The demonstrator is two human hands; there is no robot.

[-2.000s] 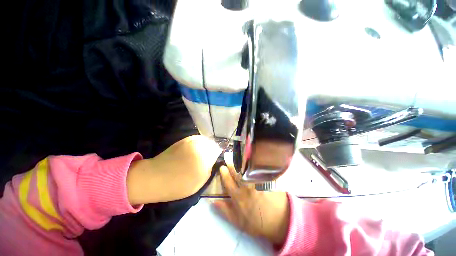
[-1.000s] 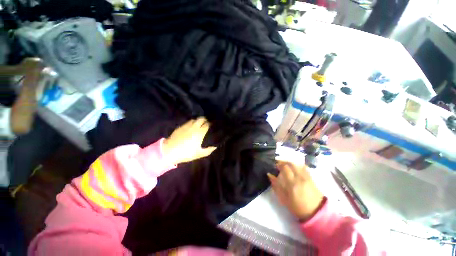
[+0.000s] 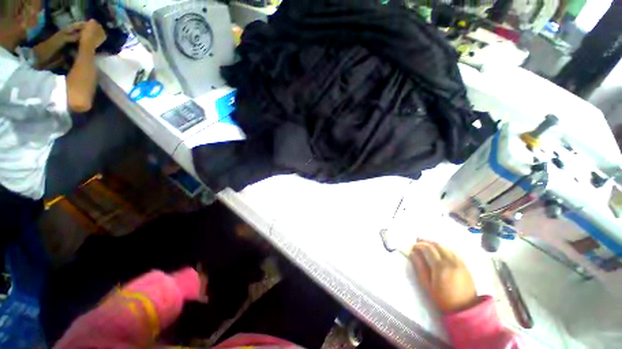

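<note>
The large black garment (image 3: 341, 102) lies heaped on the white table, left of the sewing machine head (image 3: 498, 177). My right hand (image 3: 443, 276) lies palm down on the table in front of the needle area. A small pale piece with a dark tip (image 3: 387, 240) shows at its fingertips; whether I grip it is unclear. My left hand (image 3: 200, 285) is low at the left, below the table edge, dark and blurred past the pink sleeve. Its fingers cannot be made out. Thread snips (image 3: 511, 293) lie right of my right hand.
A ruler tape (image 3: 307, 262) runs along the table's front edge. Another person (image 3: 34, 116) works at the upper left. Blue-handled scissors (image 3: 145, 90) and a grey machine part with a round vent (image 3: 194, 41) are near there. Black cloth (image 3: 129, 245) hangs below the table.
The view has swung left and back. The garment heap now sits away from the needle. My left hand has left the garment and dropped below the table edge. My right hand rests farther from the needle.
</note>
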